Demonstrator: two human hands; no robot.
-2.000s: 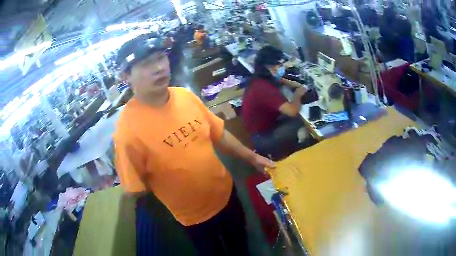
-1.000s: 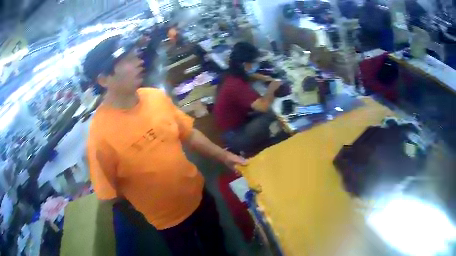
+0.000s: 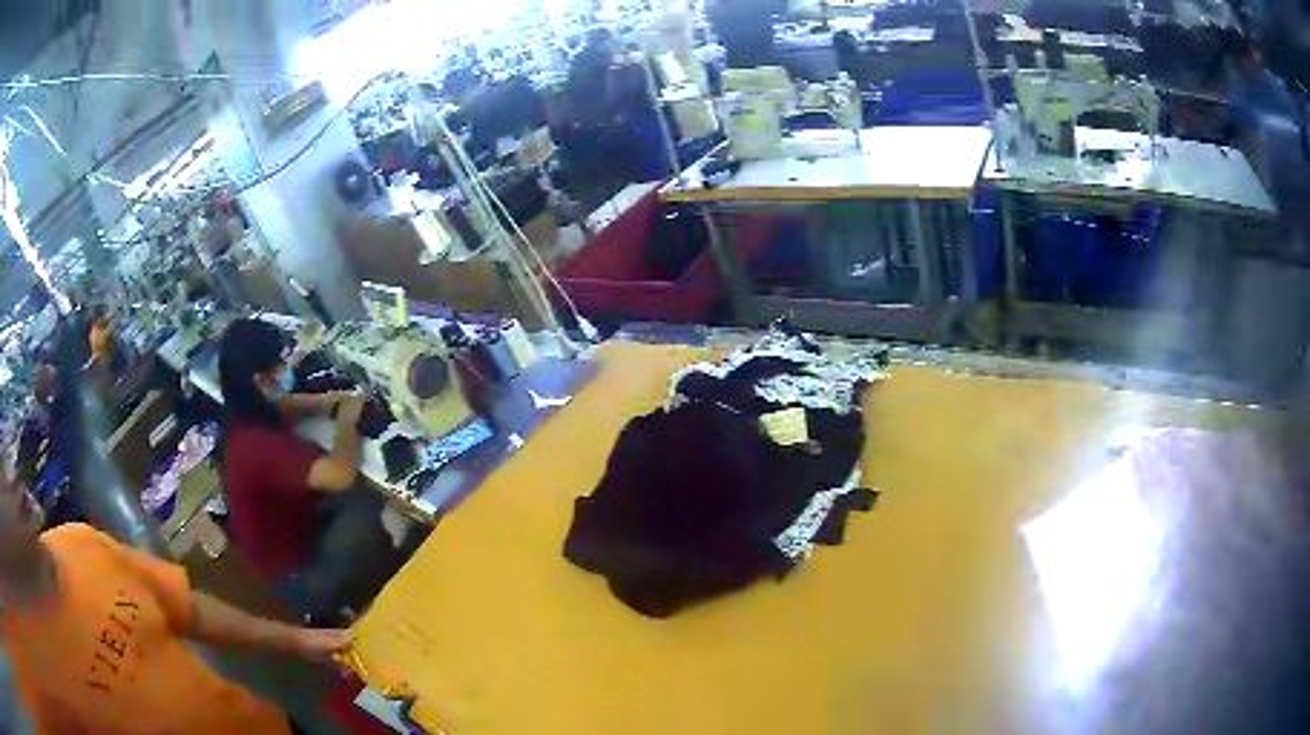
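Neither of my hands is in the picture. Nearest in front of me is a large yellow-orange table [image 3: 948,574]. A dark garment pile [image 3: 675,503], black or deep purple with white lace-like edging, lies crumpled on it near the far edge. A small pale yellow piece [image 3: 787,425] lies on the dark cloth. Strong glare whitens the table's right side.
A person in an orange T-shirt [image 3: 122,632] stands at lower left, a hand on the table corner. A seated person in red [image 3: 273,474] works at a sewing machine [image 3: 417,376]. Behind are a red bin [image 3: 632,273] and white machine tables [image 3: 862,161].
The view has swung right. The orange-shirted person and the seated person now show farther left, and the garment pile is nearer the middle. The machine tables behind have come into fuller view.
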